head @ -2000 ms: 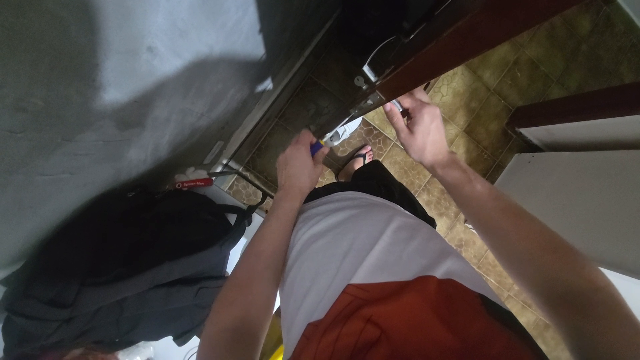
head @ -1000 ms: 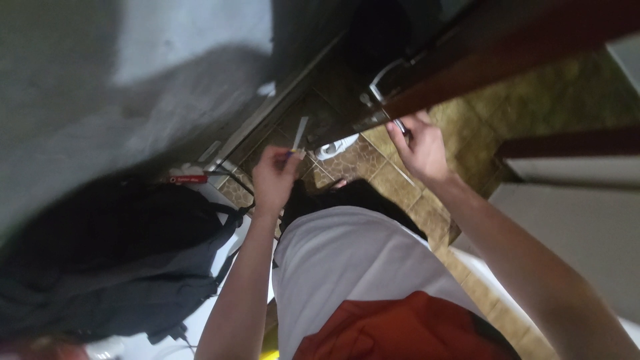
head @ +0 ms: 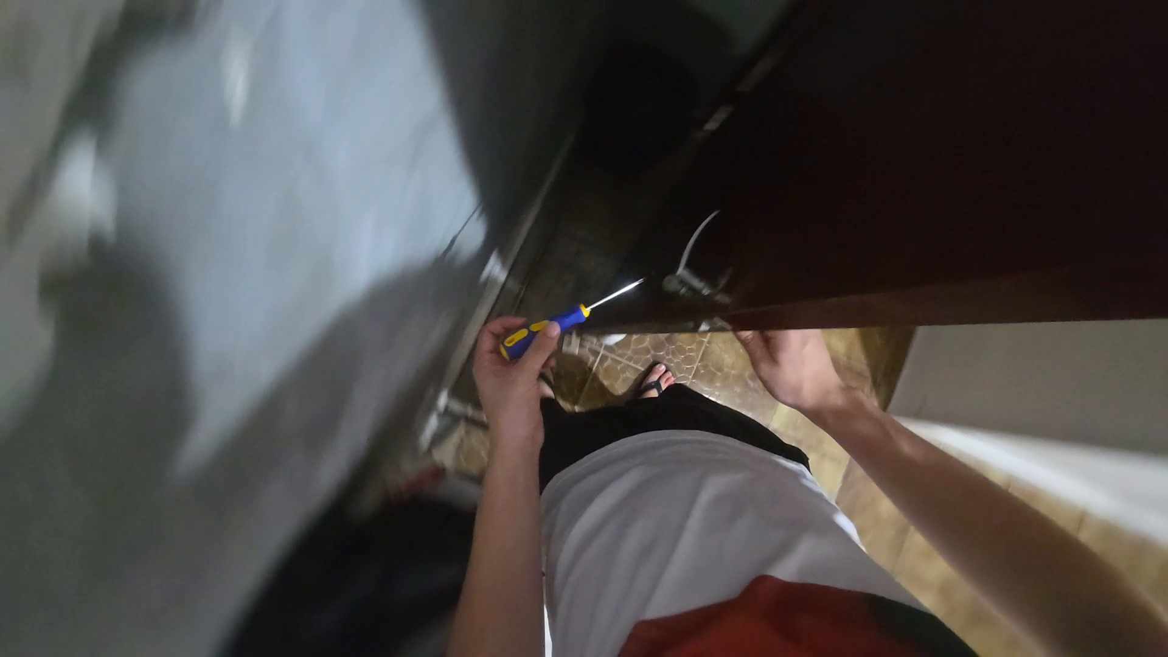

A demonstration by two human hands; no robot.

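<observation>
A screwdriver with a blue and yellow handle (head: pixel 547 332) lies in my left hand (head: pixel 513 374), its bright metal shaft pointing up and to the right. Beyond the tip, a curved metal door handle (head: pixel 695 246) stands out from the dark brown door (head: pixel 931 201). My right hand (head: pixel 792 363) is at the door's edge, just below and right of that handle. The door hides its fingertips, so whether it grips anything cannot be told.
A grey wall (head: pixel 301 274) rises on the left. Dark fabric (head: pixel 365 575) hangs or lies at the lower left, blurred. Under me is a tiled floor (head: pixel 671 349), with my sandalled foot (head: pixel 655 378) on it. A pale panel (head: pixel 1040 374) is at the right.
The door has swung, and its broad face now fills the upper right. The screwdriver now shows plainly in my left hand, pointing toward the door. The view has shifted.
</observation>
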